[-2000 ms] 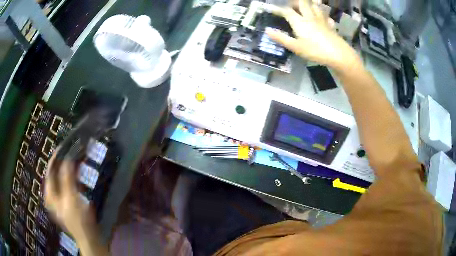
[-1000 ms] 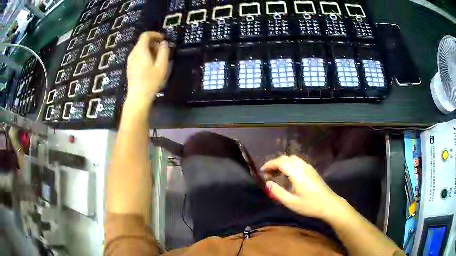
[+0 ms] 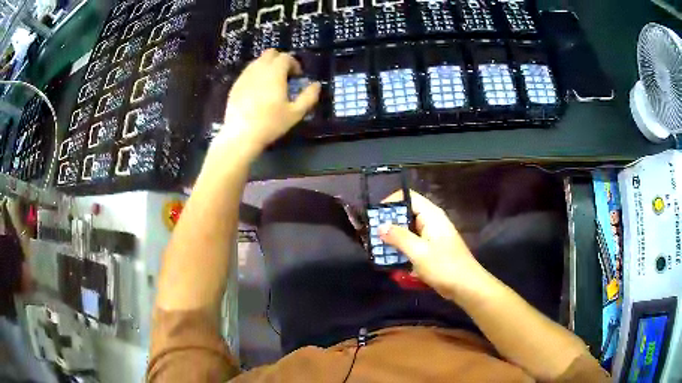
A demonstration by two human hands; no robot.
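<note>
My right hand [image 3: 430, 243] holds a black keypad-fitted housing [image 3: 378, 196] above my lap, keypad side up, with the thumb on its pale keys. My left hand [image 3: 262, 101] is over the left end of the front row of the blister tray [image 3: 449, 127]. Its thumb and fingers are around another keypad-fitted housing [image 3: 300, 87], mostly hidden by the hand; whether it is lifted is not clear. Several housings with pale lit keypads lie to its right in the same row. Gold-rimmed front housings [image 3: 348, 16] fill the row behind.
A second tray of gold-rimmed housings [image 3: 97, 135] lies at the left. A black smartphone [image 3: 572, 56] and a white fan [image 3: 658, 82] are at the right. The left machine [image 3: 153, 224] has a red emergency stop [image 3: 174, 213]; the right machine [image 3: 650, 232] shows a blue screen [image 3: 649, 344].
My left hand has moved right, from the gap between the trays to the leftmost keypad-fitted housing. The piece in my right hand, earlier seen edge-on, now faces up. The view has shifted slightly.
</note>
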